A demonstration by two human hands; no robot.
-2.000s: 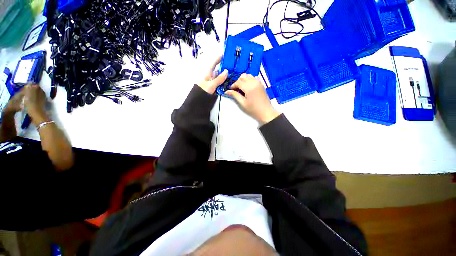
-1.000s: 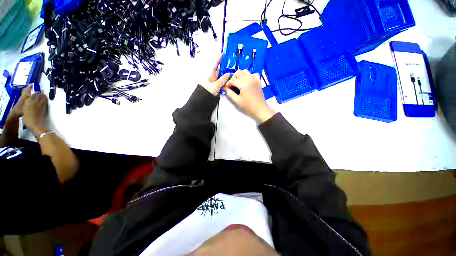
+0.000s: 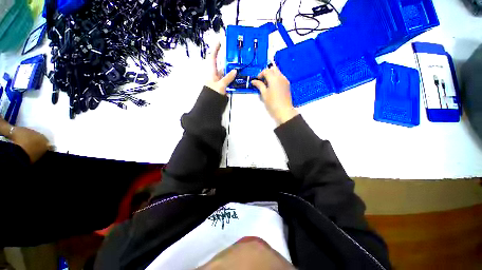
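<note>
A blue blister tray (image 3: 247, 52) lies on the white table in front of me. Two cable plugs (image 3: 240, 42) sit side by side in its upper part, and the bundled black cable (image 3: 241, 82) lies in its lower recess. My left hand (image 3: 222, 76) is at the tray's lower left, thumb on the cable bundle and a finger stretched up beside the tray's left edge. My right hand (image 3: 275, 92) is at the lower right, with fingertips at the right end of the bundle. Whether the right fingers pinch the cable is hard to see.
A large black cable pile (image 3: 116, 42) lies at the left. Stacked empty trays (image 3: 338, 58) fan out at the right, beside a single tray (image 3: 396, 95) and a retail box (image 3: 437, 84). A loose long cable (image 3: 306, 23) lies at the top. Another person's arm (image 3: 29, 141) is far left.
The tray now lies flatter and more upright, with its plugs and cable bundle more visible. My right hand has moved to its lower right. The neighbour's hand has pulled back toward the table's edge.
</note>
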